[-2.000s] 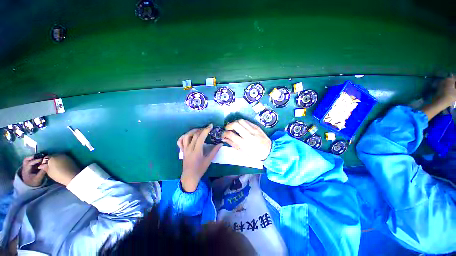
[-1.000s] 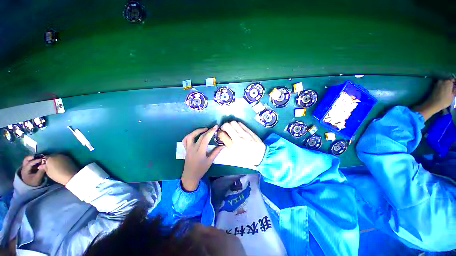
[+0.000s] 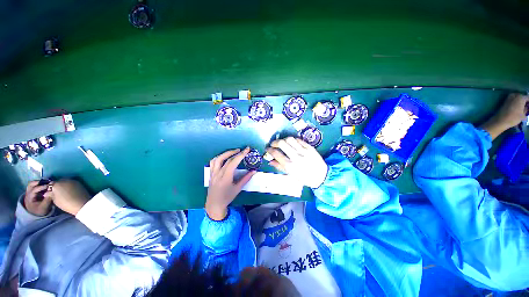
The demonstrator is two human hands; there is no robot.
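My left hand (image 3: 225,181) holds a dark round module (image 3: 253,159) at its fingertips, over the bench in front of me. My right hand (image 3: 299,161) is just right of the module, its fingertips pinched on a small pale piece (image 3: 268,156); whether this is the battery or an adhesive piece cannot be told. A long white strip (image 3: 272,184) lies below both hands, partly covered by my left hand. Several round modules (image 3: 295,108) with small white, yellow-edged batteries (image 3: 245,95) lie beyond and to the right of my hands.
A blue bin (image 3: 427,119) with small white pieces stands at the right. The green conveyor (image 3: 290,52) beyond the bench carries two dark modules. At left are a slim white item (image 3: 94,160), a neighbour's module row (image 3: 29,148) and pale bar (image 3: 35,131). Neighbours' arms are on both sides.
My right hand has drawn slightly right from the module, uncovering it and more of the white strip. The strip's left end has come into view. The conveyor modules have moved left.
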